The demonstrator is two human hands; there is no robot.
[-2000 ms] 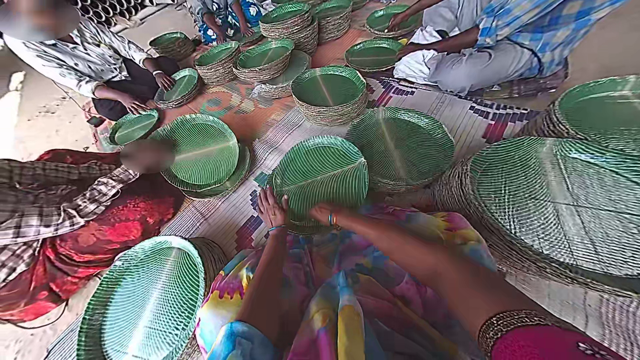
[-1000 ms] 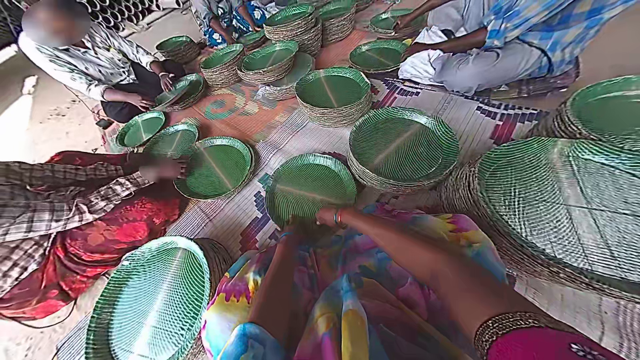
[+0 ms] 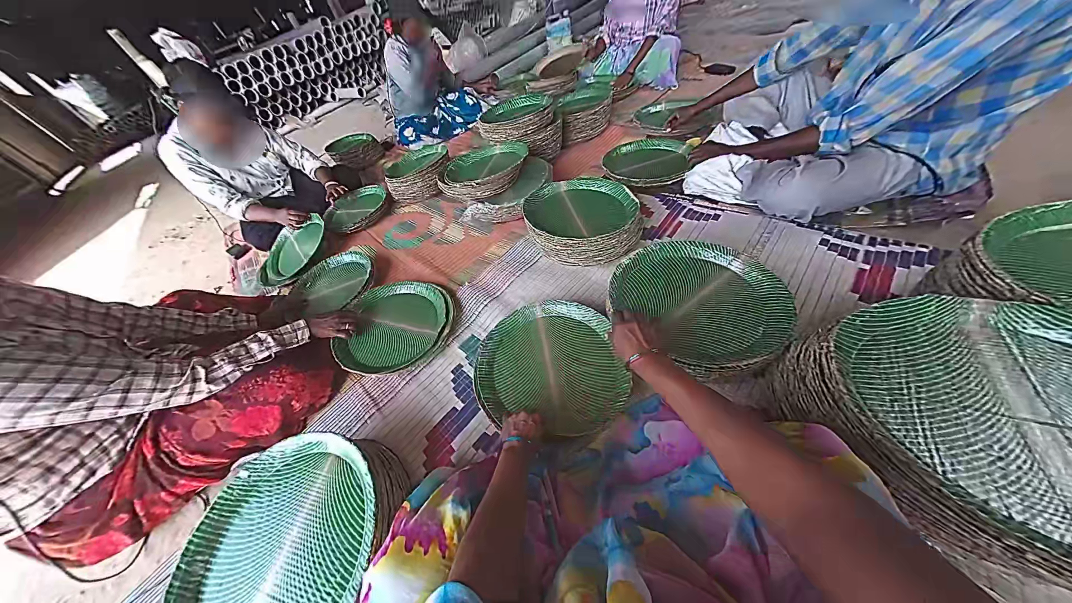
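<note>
A round green plate with a raised rim (image 3: 553, 360) lies in front of my lap on the patterned mat. My left hand (image 3: 521, 425) is at its near rim, fingers bent over the edge. To its right is a stack of similar green plates (image 3: 703, 306); my right hand (image 3: 632, 337) touches that stack's left rim, between the two, its fingertips partly hidden. Whether the right fingers grip a rim cannot be told.
Tall plate stacks stand at my right (image 3: 988, 402) and near left (image 3: 276, 519). Another stack (image 3: 580, 213) stands ahead. A co-worker's hand (image 3: 333, 325) rests on a plate (image 3: 394, 328) at left. Other people sit around the mat (image 3: 494, 276) among more stacks.
My right hand has moved from the near rim of the middle plate to the stack on its right. The co-worker at left has separated the plates in front of them.
</note>
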